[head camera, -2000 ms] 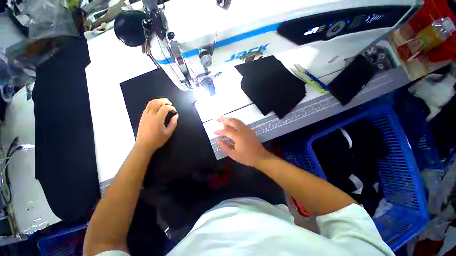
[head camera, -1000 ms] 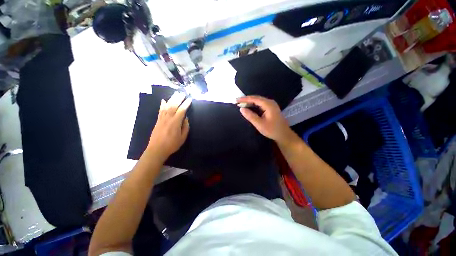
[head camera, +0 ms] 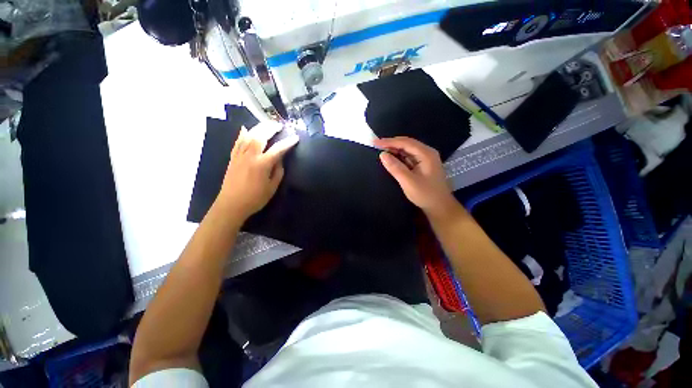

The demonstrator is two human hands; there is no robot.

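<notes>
A large black garment panel (head camera: 334,189) lies under the presser foot and needle (head camera: 296,125) and hangs over the table's front edge. My left hand (head camera: 256,163) lies flat on the panel, its fingertips close to the needle. My right hand (head camera: 416,170) pinches the panel's upper edge between thumb and fingers, right of the needle. A stack of small black cut pieces (head camera: 417,114) lies just beyond my right hand. The lamp glare hides the exact stitching point.
The white machine head (head camera: 387,57) spans the top. Stacked long black panels (head camera: 72,182) lie at the left. A yellow-green tool (head camera: 474,108), blue stick (head camera: 485,106) and dark rectangle (head camera: 542,114) lie right. A blue basket (head camera: 607,265) with black pieces stands lower right.
Since two seconds ago, the panel has been turned and its edge now runs to the right of the needle. My right hand has moved up and taken hold of that edge. My left hand has moved to the needle.
</notes>
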